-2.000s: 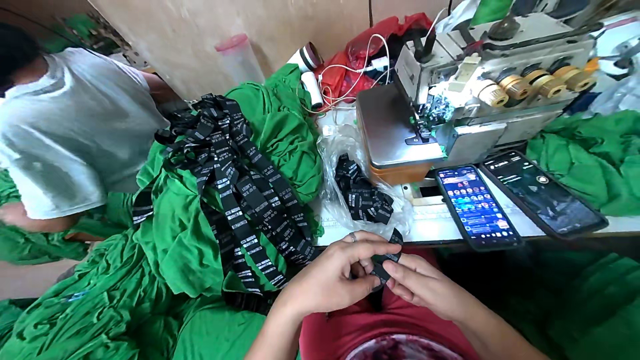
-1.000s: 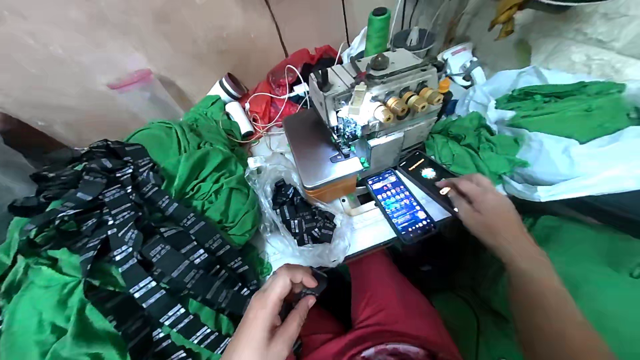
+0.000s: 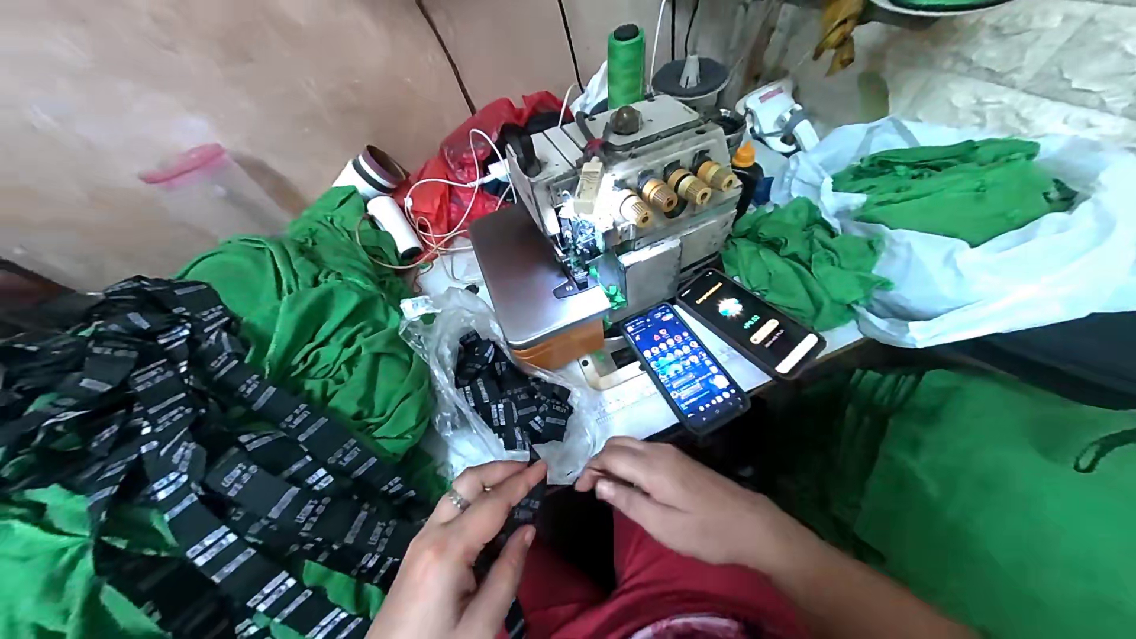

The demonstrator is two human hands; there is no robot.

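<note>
My left hand (image 3: pixel 470 541), with a ring on one finger, pinches a black printed label strip (image 3: pixel 525 508) between thumb and fingers over my lap. Just right of it, my right hand (image 3: pixel 666 497) rests near the table edge with its fingers bent; whether anything is between them is hard to see. Beyond both hands, a clear plastic bag (image 3: pixel 461 426) holds a heap of black printed labels (image 3: pixel 510 399). Behind the bag stands an overlock sewing machine (image 3: pixel 639 177) with a green thread cone (image 3: pixel 626 71) and its light on. Long black label strips (image 3: pixel 266 479) lie over green fabric at left.
Two phones with lit screens, one (image 3: pixel 685 366) beside another (image 3: pixel 750 321), lie at the table's right edge. Green fabric (image 3: pixel 958 186) sits in a white plastic bag (image 3: pixel 1003 302) at right. A white thread cone (image 3: pixel 393 226), cables and red plastic (image 3: pixel 453 169) are behind.
My right hand has moved from the phones back beside my left hand. One phone's screen has changed. The left hand still holds black strip material.
</note>
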